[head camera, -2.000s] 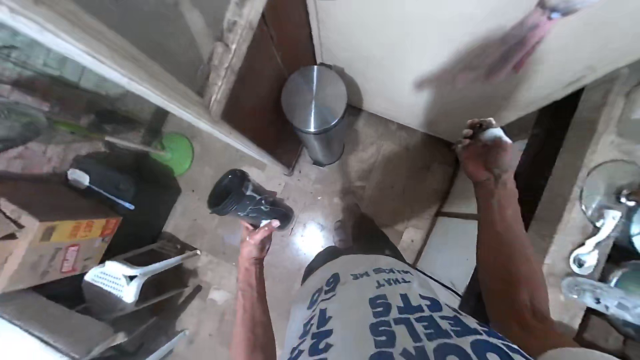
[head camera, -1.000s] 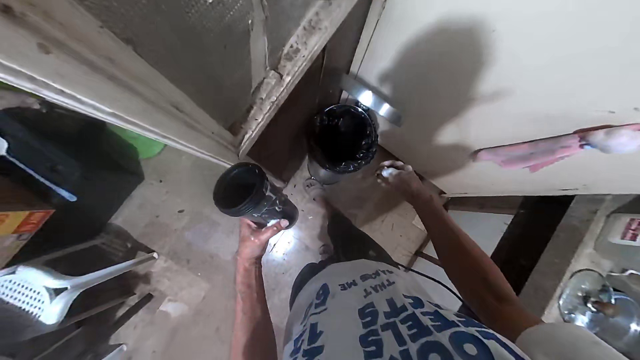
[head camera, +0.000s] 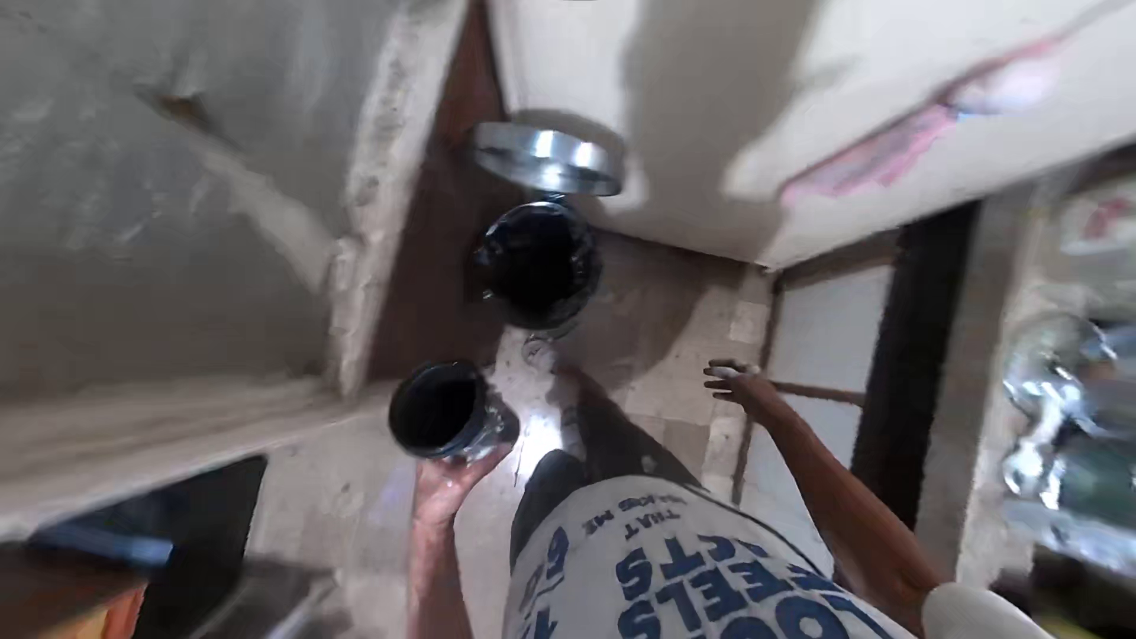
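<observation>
My left hand (head camera: 453, 486) holds a black cylindrical container (head camera: 486, 428) from below, its dark mouth tilted up toward the view. Just beyond it stands a round metal pedal bin (head camera: 583, 266) with a black bag inside. The bin's shiny lid (head camera: 550, 161) is raised against the pale panel behind. A foot is near the bin's base, partly in shadow. Well to the right of the bin, my right hand (head camera: 744, 383) is over the floor, with a small white thing (head camera: 726, 373) among its fingers. What that thing is cannot be told.
A brown panel (head camera: 435, 257) and a worn pale frame edge (head camera: 364, 213) are left of the bin. A pink cloth (head camera: 874, 164) hangs on the pale panel. Blurred glassware (head camera: 1052, 399) stands at the right. A black object (head camera: 213, 506) lies lower left.
The bin's lid, closed two seconds ago, is up and the black bag shows. My right hand came near the bin one second ago and is now farther to the right of it.
</observation>
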